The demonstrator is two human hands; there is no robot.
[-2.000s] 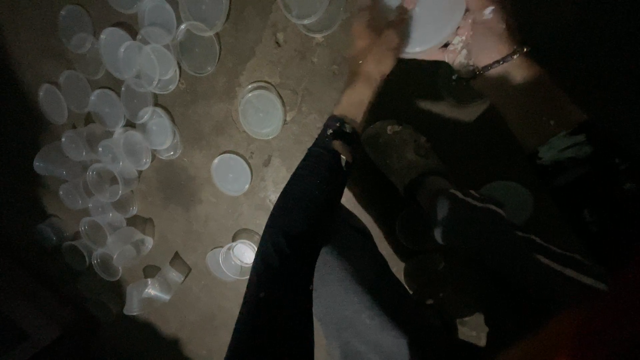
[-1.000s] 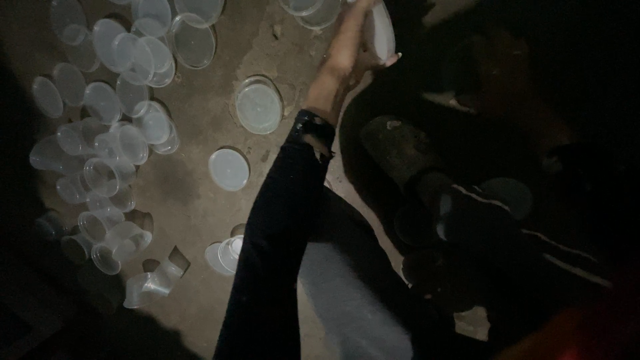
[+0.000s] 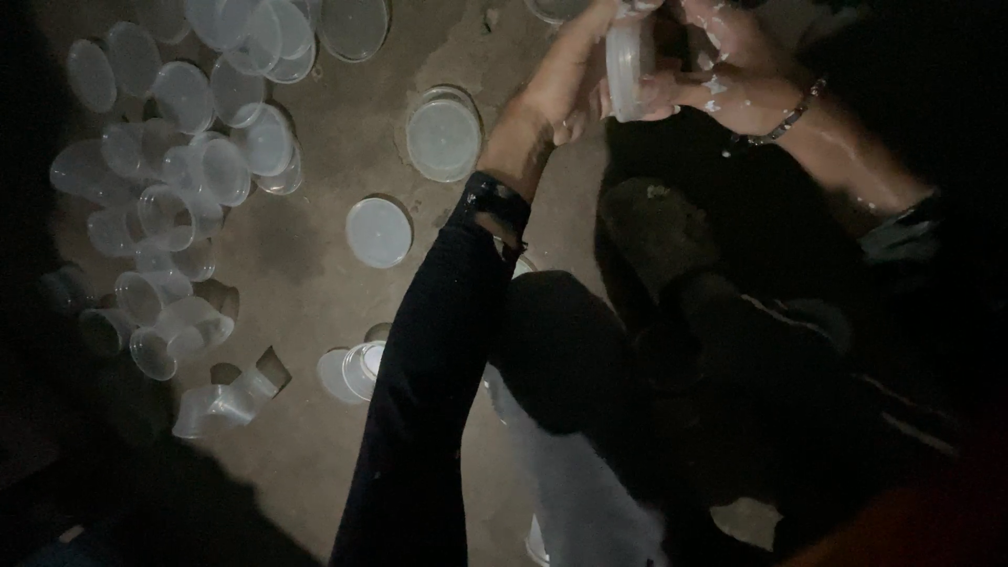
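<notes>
At the top of the head view, a round white plastic container (image 3: 624,69) is tilted on edge between both hands. My left hand (image 3: 579,87) reaches up from a dark sleeve and grips its upper left side, with the fingers partly cut off by the frame. My right hand (image 3: 728,90), with a beaded bracelet at the wrist and white smears on the skin, has its fingers on the container's right side and lower edge. Whether a lid is fitted is unclear. Round lids (image 3: 443,135) lie on the floor to the left, and a single lid (image 3: 379,232) lies below them.
Many translucent plastic tubs (image 3: 167,216) and lids (image 3: 183,96) lie scattered on the dirty floor at left. Several tipped tubs (image 3: 228,402) are lower down. Another tub (image 3: 358,370) sits beside my left sleeve. My legs and deep shadow fill the lower right.
A second ago my left hand had the tilted white piece while my right hand was hardly visible in the dark. Now my right hand is on it too.
</notes>
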